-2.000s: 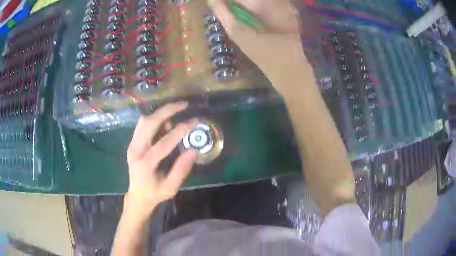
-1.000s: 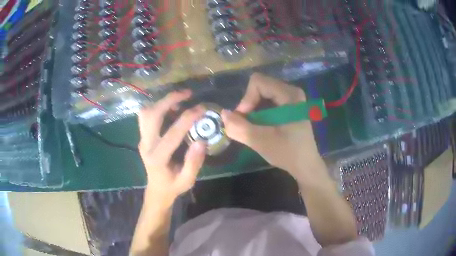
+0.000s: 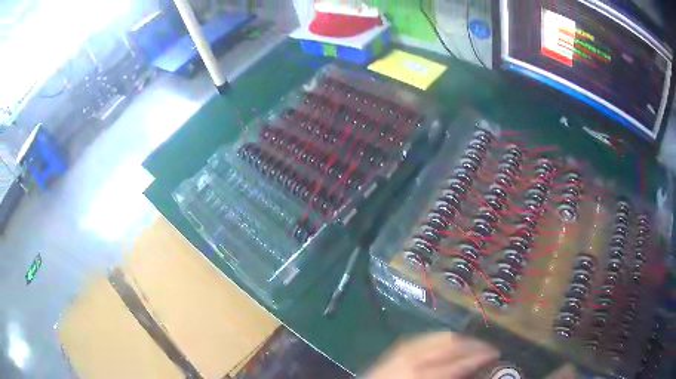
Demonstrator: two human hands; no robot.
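Observation:
My left hand point(image 3: 441, 357) is at the bottom edge, blurred and cut off. Its fingertips are at the rim of a small round disc point(image 3: 508, 374) with white and dark rings, of which only the upper part shows; the thumb is out of the picture. A sliver of my right hand point(image 3: 565, 373) shows right of the disc; what it holds is hidden. The green probe and the brass-gold fixture are not visible. Behind the hands is the main clear tray point(image 3: 409, 287), with rows of discs and red wires over a tan base.
A side tray point(image 3: 285, 272) of dark parts and red wires lies left, its near part pale and ribbed. A thin grey tool point(image 3: 342, 281) lies between the trays. Cardboard point(image 3: 189, 285) is beside the bench. A yellow note point(image 3: 408, 68), a red-and-blue bin point(image 3: 345, 44) and a monitor point(image 3: 585, 55) are behind.
The view has swung left and up, bringing in the floor, side tray and monitor. The hands and disc now sit at the bottom edge; the green probe has left the picture.

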